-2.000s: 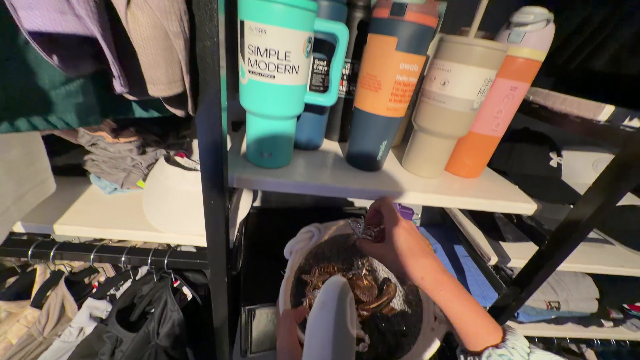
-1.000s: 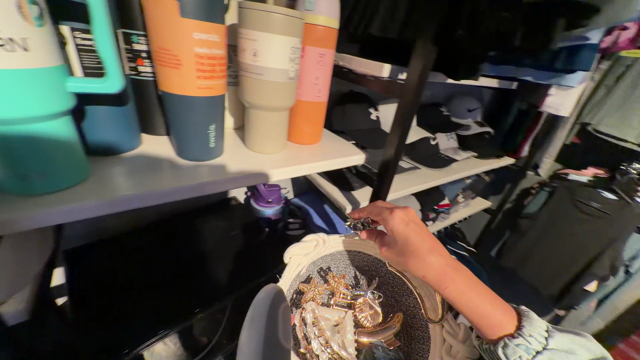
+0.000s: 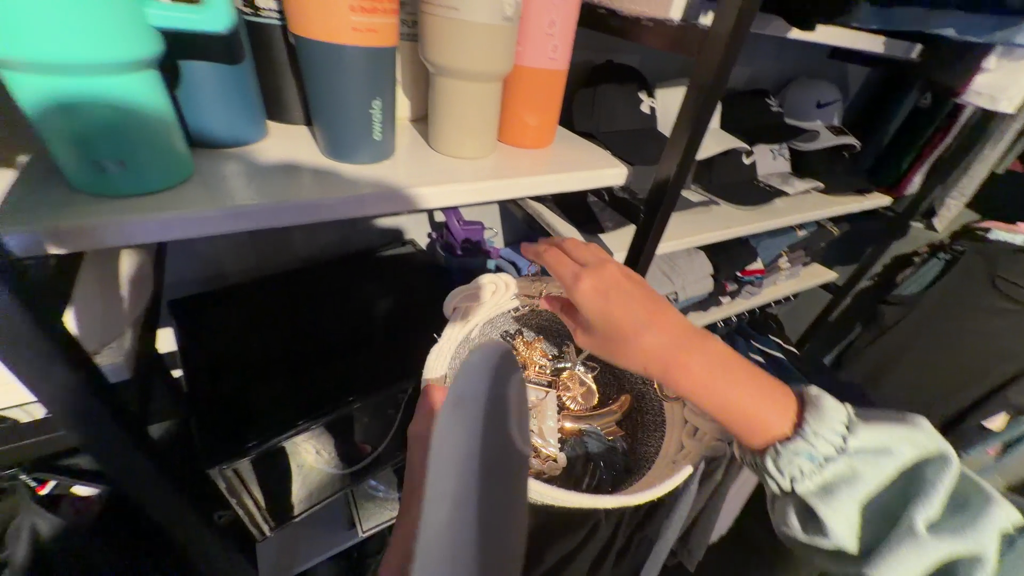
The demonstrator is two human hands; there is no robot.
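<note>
A white-rimmed rope basket (image 3: 608, 498) with a grey inside holds gold and silver hair claw clips (image 3: 578, 388) and other small accessories. My left hand (image 3: 424, 424) grips the basket's left side, mostly hidden behind a blurred grey object (image 3: 480, 464) close to the camera. Over the far rim is my right hand (image 3: 596, 300), its fingers curled; something small and metallic shows beneath the fingertips, but whether it is held is unclear. Just behind the basket sits a purple-lidded bottle (image 3: 466, 232).
Tumblers (image 3: 352, 96) stand on a white shelf (image 3: 480, 172) above the basket. A black metal post (image 3: 688, 136) rises behind my right hand. Caps (image 3: 616, 112) and folded clothes (image 3: 680, 276) fill shelves at right. A glossy black panel (image 3: 312, 336) lies left of the basket.
The view has swung right and closer. My right hand held a small dark, shiny item above the rim one second ago; now its fingers are lower, at the rim.
</note>
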